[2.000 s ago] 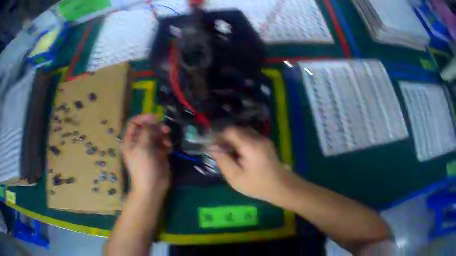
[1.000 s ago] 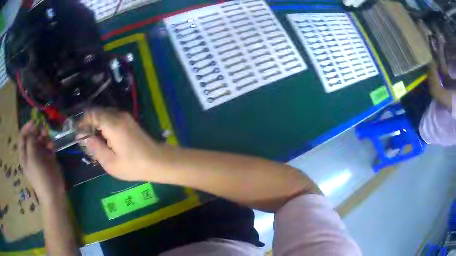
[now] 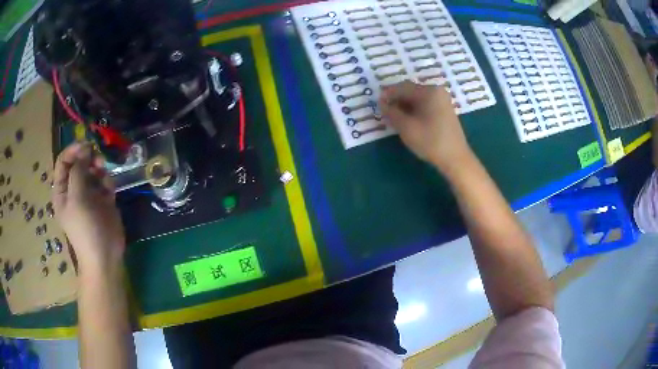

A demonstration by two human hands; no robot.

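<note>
The black test fixture [image 3: 130, 65] stands at the left, with a clear acrylic plate [image 3: 137, 169] and a silver and brass-coloured round nest [image 3: 169, 180] at its front. My left hand [image 3: 86, 194] is at the plate's left end, fingers curled near a red clip [image 3: 114, 137]; what it holds is hidden. My right hand [image 3: 422, 119] is over the near left part of a white tray [image 3: 346, 86] with rows of dumbbell-like parts. Its fingertips are bent together at the first columns; I cannot tell whether they hold a part.
A brown cardboard sheet [image 3: 25, 209] with scattered small dark and silver components lies at the far left. A green label [image 3: 219, 271] is in front of the fixture. A second white tray [image 3: 534, 79] and a cardboard stack [image 3: 617, 72] are at the right. A blue stool [image 3: 595, 216] stands beyond the edge.
My right hand has moved from the front of the fixture to the white tray on the right. The nest is now uncovered. My left hand stays beside the fixture. The view has swung right.
</note>
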